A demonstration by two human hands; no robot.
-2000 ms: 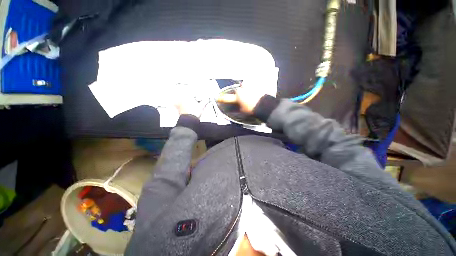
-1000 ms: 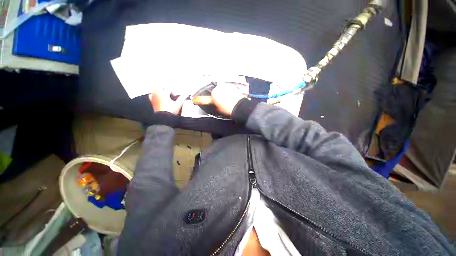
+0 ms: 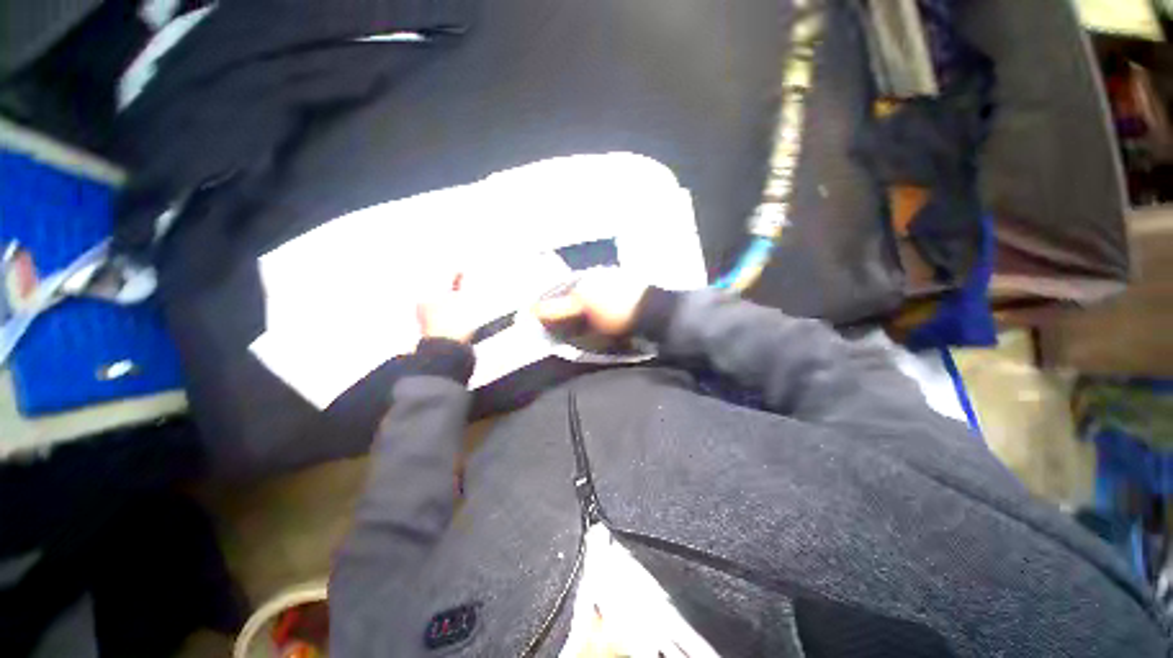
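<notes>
A white garment panel (image 3: 373, 257), overexposed, lies on the black ironing table (image 3: 618, 77) in front of me. A black square opening and a short black strip show near its lower edge. My right hand (image 3: 598, 306) is closed on the handle of the steam iron (image 3: 581, 339), which rests on the panel's lower right part and is mostly hidden by hand and sleeve. My left hand (image 3: 450, 311) lies on the panel left of the iron, fingers pointing away from me; it is overexposed, and whether it grips cloth cannot be told.
The iron's wrapped hose (image 3: 785, 142) runs up from the right. A blue-topped box (image 3: 90, 334) stands at the left. Black cloth with white edges (image 3: 245, 90) lies at the table's far left. A pale bucket (image 3: 264, 623) is below. Dark cloth (image 3: 945, 154) hangs at the right.
The view has shifted, showing more of the far left. The iron has moved right relative to the panel since one second ago, and the left hand lies further in on the panel.
</notes>
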